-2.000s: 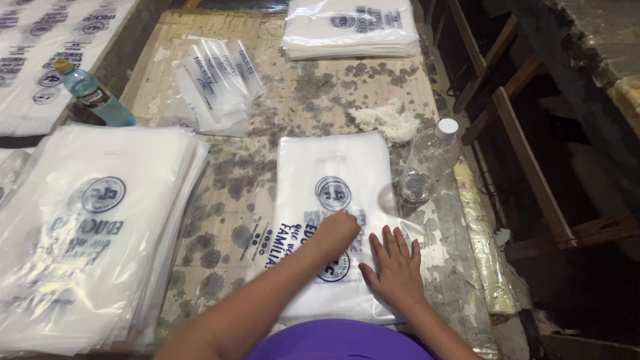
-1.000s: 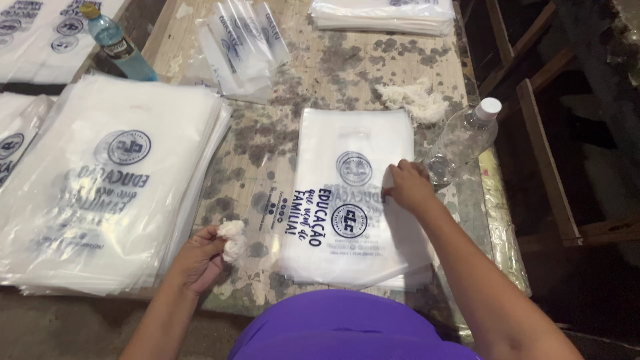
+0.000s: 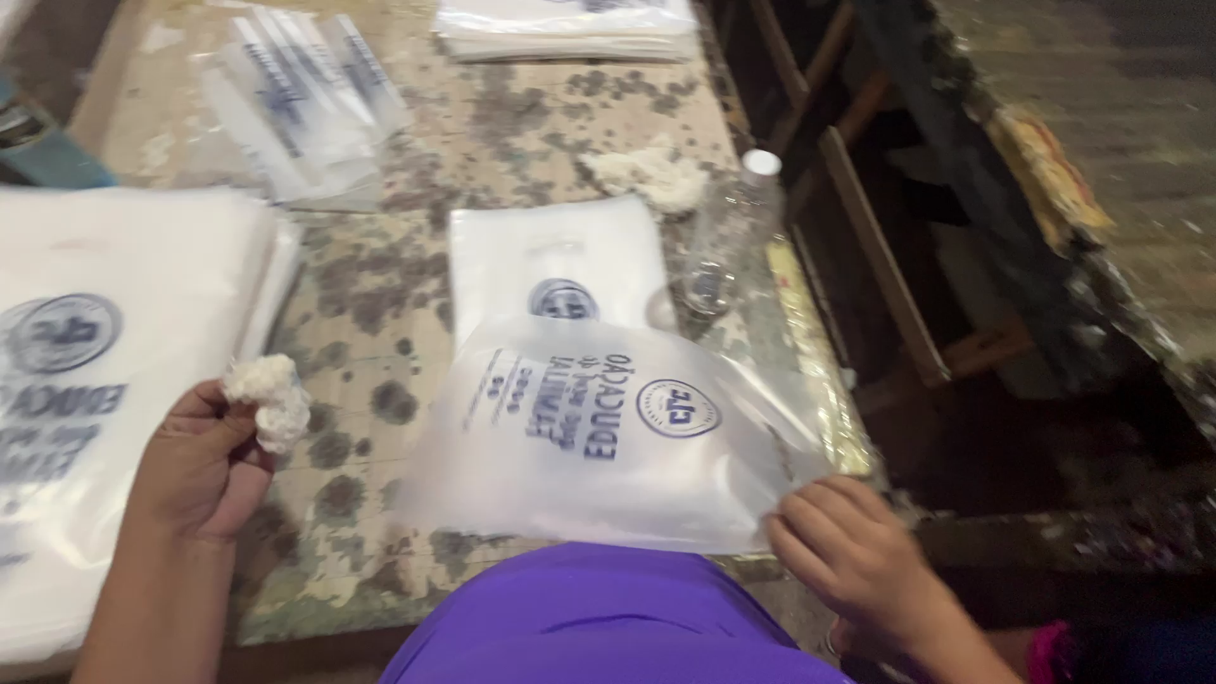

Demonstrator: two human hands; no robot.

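Note:
My left hand (image 3: 214, 461) pinches a wad of white fibre (image 3: 271, 401) above the table, beside a large stack of printed white plastic bags (image 3: 180, 275). With my right hand (image 3: 841, 532) I grip the right edge of a printed translucent plastic bag (image 3: 494, 475), which is lifted and billowing in front of me. Beneath and behind it lies a smaller stack of plastic bags (image 3: 484, 252), partly hidden by the raised bag. A clear plastic bottle with a white cap (image 3: 727, 237) is right of that stack, near more white fibre (image 3: 651, 174).
Several folded plastic bags (image 3: 313, 114) lie at the back left of the stained table (image 3: 380, 332), another bag stack (image 3: 570, 43) at the back. A bluish bottle (image 3: 47, 152) is at the far left. Right of the table are wooden framing (image 3: 883, 256) and a second worn surface (image 3: 1130, 114).
My right hand has moved toward the table's near right corner, and a bag has come up off the small stack with it. My left hand still holds the white wad.

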